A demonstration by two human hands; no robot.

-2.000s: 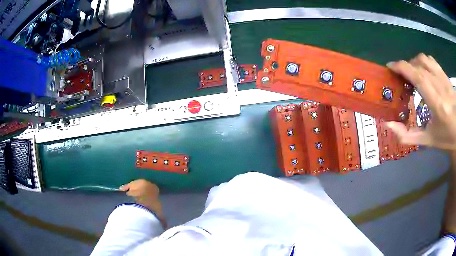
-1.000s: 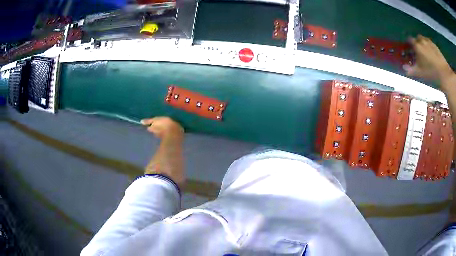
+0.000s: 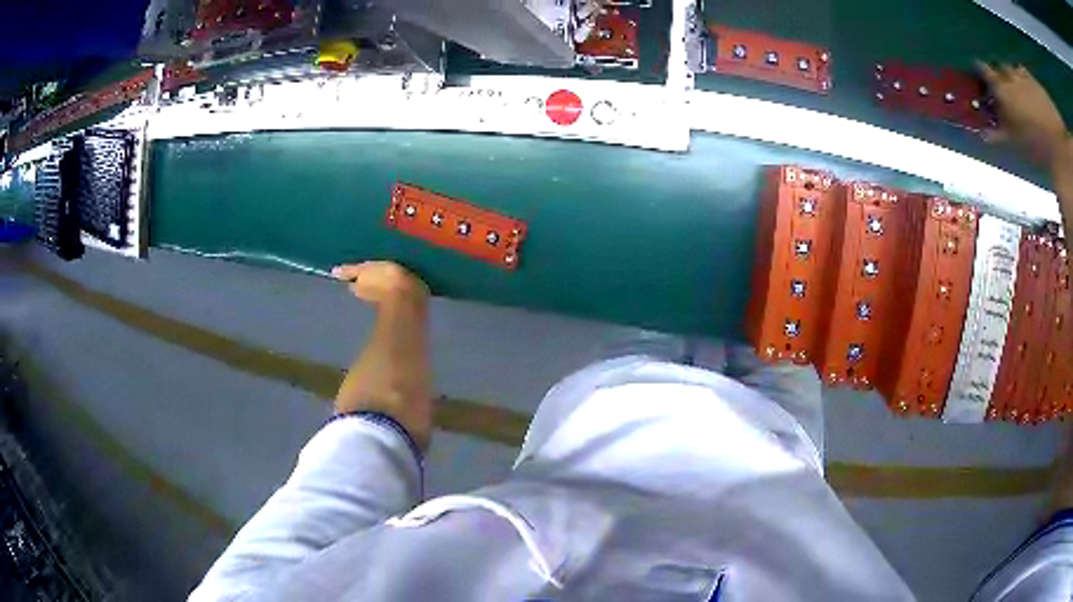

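Note:
My right hand (image 3: 1021,108) is at the far right, its fingers around the right end of a red-brown carrier fixture (image 3: 935,94) with a row of round metal spots, which lies on the green conveyor. Another carrier fixture (image 3: 771,59) lies to its left, near the white post. My left hand (image 3: 382,282) rests at the front edge of the green bench mat; its fingertips are too unclear to tell whether they grip the edge. A loose carrier fixture (image 3: 457,225) lies slanted on the mat, beyond my left hand and not touched.
Stacked carrier fixtures (image 3: 865,282) stand at the right bench end, with a white strip (image 3: 982,318) among them. A white rail (image 3: 353,108) with a red button (image 3: 564,108) runs behind the mat. Black trays (image 3: 104,188) stand at left. A yellow part (image 3: 338,54) is on the machine.
The carrier fixture in my right hand has come down from above the rail onto the conveyor. The view has shifted. My left hand stays at the bench edge.

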